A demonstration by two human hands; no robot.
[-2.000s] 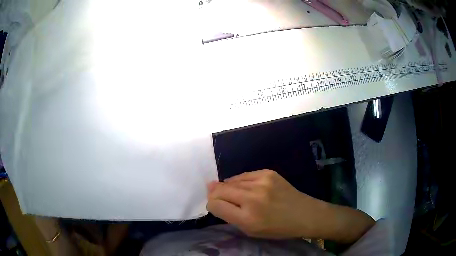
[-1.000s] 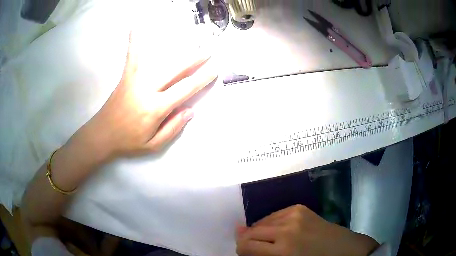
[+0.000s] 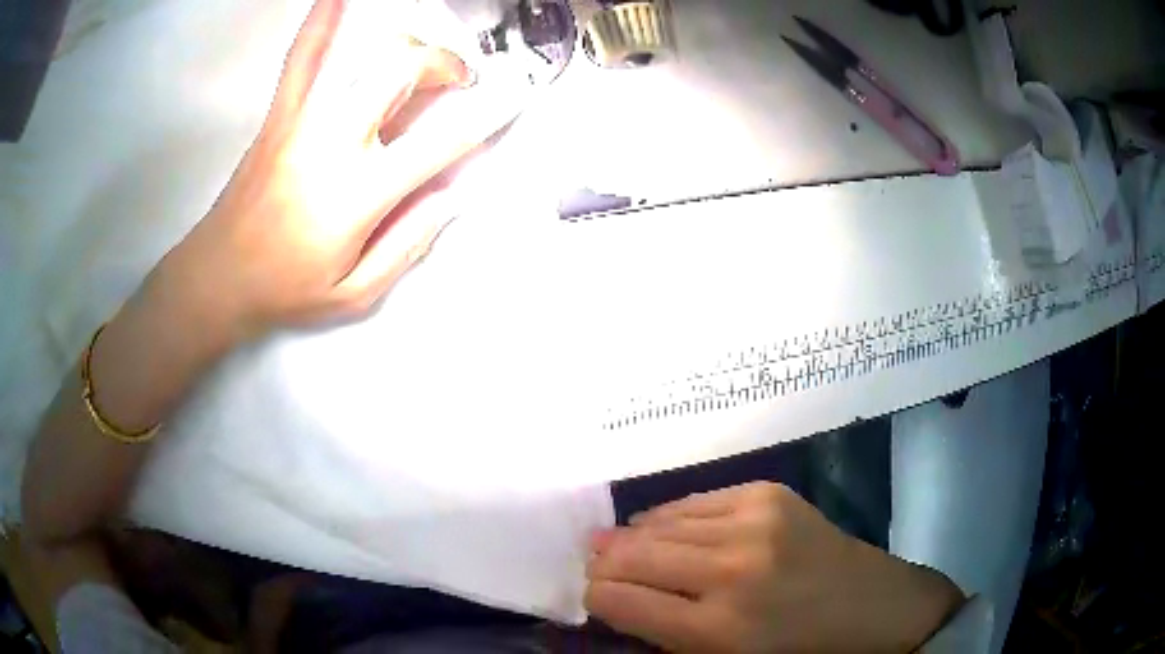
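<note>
A large white fabric piece [image 3: 383,473] lies over the left of the table and hangs over its front edge. My left hand [image 3: 339,179], with a gold bracelet at the wrist, rests on the fabric with its fingers apart, left of and below the needle area. Its fingertips are partly washed out by the lamp. My right hand [image 3: 715,562] pinches the fabric's right edge near its lower corner, in front of the table edge. The presser foot area [image 3: 498,45] is bright and unclear at the top.
A ribbed knob [image 3: 629,32] stands right of the needle area. Pink thread snips [image 3: 875,100] lie on the table, with black scissor handles [image 3: 926,10] behind. A crumpled white strip [image 3: 1048,198] lies at the right. A printed ruler [image 3: 818,358] runs along the front edge.
My left hand came into view onto the fabric, then moved up and left with its fingers more bent. My right hand keeps its pinch, now lower right than two seconds ago. The view has shifted.
</note>
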